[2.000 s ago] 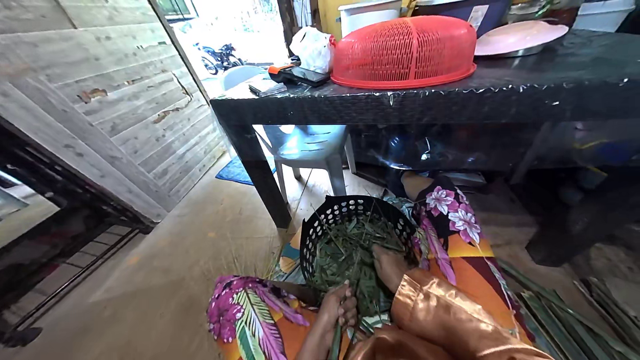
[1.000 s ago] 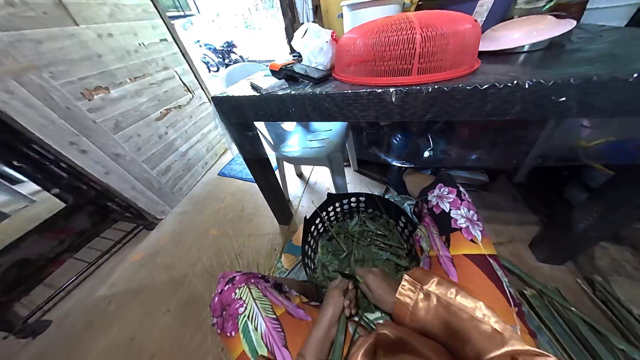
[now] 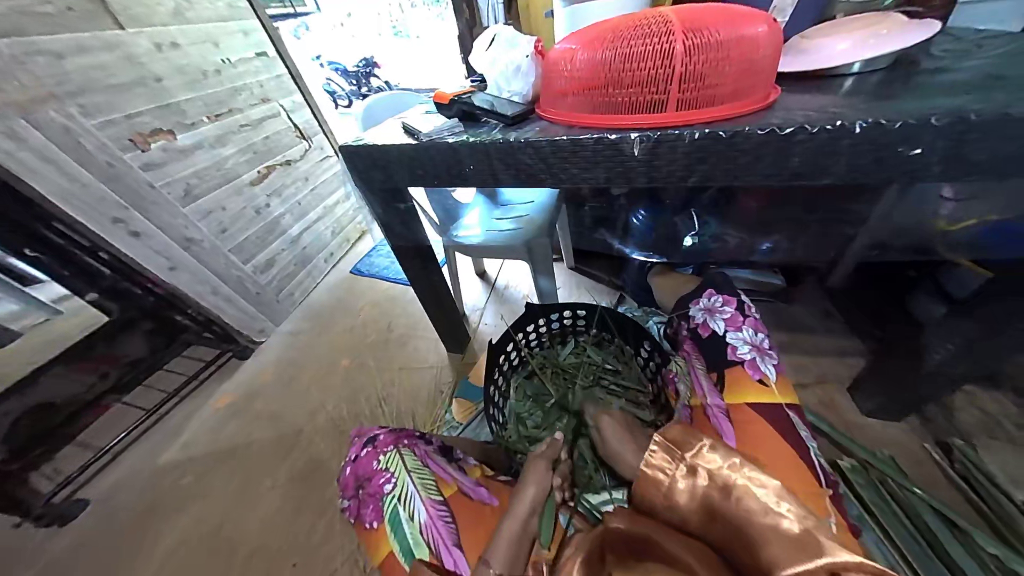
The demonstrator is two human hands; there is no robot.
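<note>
A black perforated plastic basket (image 3: pixel 498 384) stands between my legs, filled with cut green leaf pieces (image 3: pixel 572 364). My left hand (image 3: pixel 546 468) is closed around a bundle of green leaf strips (image 3: pixel 548 520) at the basket's near edge, and the strips' lower ends show beneath it. My right hand (image 3: pixel 612 432) is just to its right, over the leaves inside the basket; its fingers are blurred, so whether they grip anything is unclear.
Long green stalks (image 3: pixel 904 504) lie on the floor at the right. Ahead is a dark table (image 3: pixel 664 164) with a red plastic basket (image 3: pixel 656 68) on top, and a grey plastic chair (image 3: pixel 504 220) beneath. A wooden door (image 3: pixel 200 160) stands at the left.
My right hand has moved back and forth over the leaves: close beside the left hand one second ago, it is now a little farther forward. The left hand stays closed at the near rim.
</note>
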